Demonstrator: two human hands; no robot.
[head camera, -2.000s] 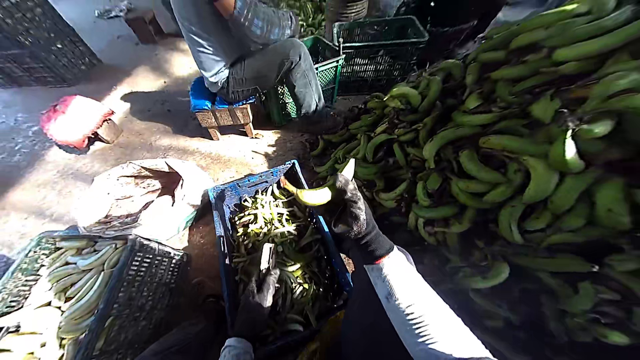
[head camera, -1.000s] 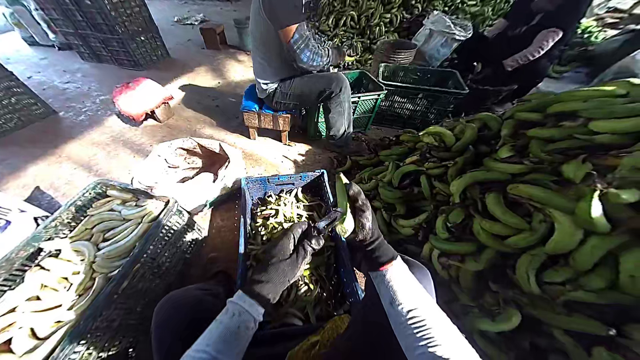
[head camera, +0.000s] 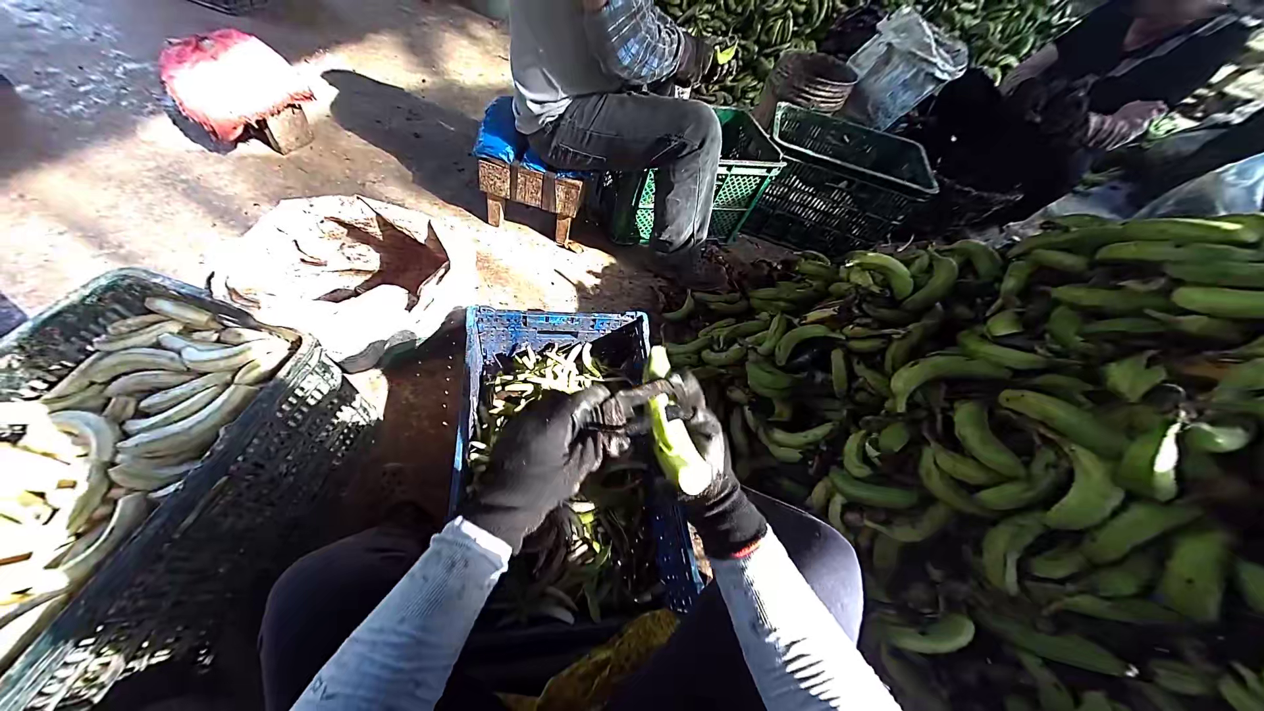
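Observation:
In a dark glove, my right hand (head camera: 706, 454) is closed around a partly peeled green plantain (head camera: 673, 439), held upright over the right side of a blue plastic crate (head camera: 558, 321). My left hand (head camera: 553, 449), also gloved, has its fingers closed on a small tool whose tip meets the plantain; the tool is mostly hidden, so its kind is unclear. Strips of green peel (head camera: 553, 375) fill much of the crate beneath both hands. On the left, a dark plastic crate (head camera: 326, 395) holds many peeled plantains (head camera: 168, 385).
A large heap of green plantains (head camera: 987, 415) lies to the right. Behind the blue crate are a white sack (head camera: 346, 267), a person on a wooden stool (head camera: 528, 186) and green crates (head camera: 849, 158). A red-covered stool (head camera: 232, 89) stands upper left; another person sits upper right.
Two seconds ago my left hand was low over the peels; it has since come up to the plantain in my right hand. The plantain is now held more upright.

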